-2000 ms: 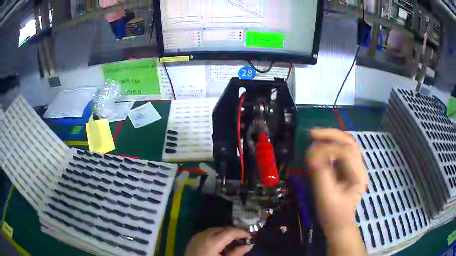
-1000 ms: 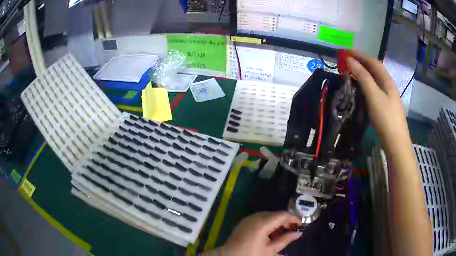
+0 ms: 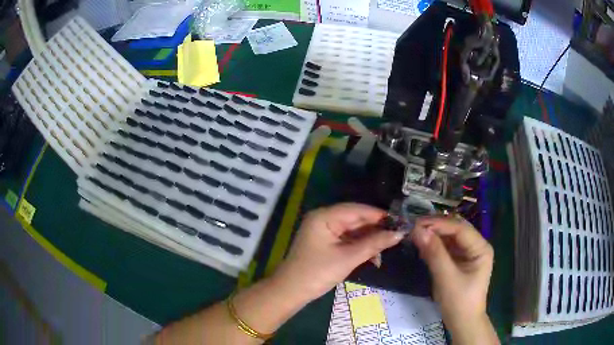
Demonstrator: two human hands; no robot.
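The black hand-lever fixture [image 3: 421,101] stands right of centre, with its silver clamp head [image 3: 431,175] above the nest. The red lever handle [image 3: 481,8] is cut by the top edge. My left hand [image 3: 343,246] is at the front of the fixture, thumb and fingers pinched on a small dark part [image 3: 398,221], mostly hidden by the fingertips. My right hand [image 3: 454,253] is beside it, thumb and index fingertip together at the same spot; whether it also grips the part cannot be told. The nest is largely hidden behind the fingers.
The left tray [image 3: 195,158] holds rows of dark parts, with a slotted white sheet [image 3: 74,94] leaning behind it. A back tray [image 3: 350,67] has a few dark parts. The right tray stack [image 3: 572,222] stands far right. A printed form [image 3: 404,320] lies under the fixture front.
My right hand has left the red lever handle and come down beside my left hand. The lever still points up and back. The camera view has tilted down.
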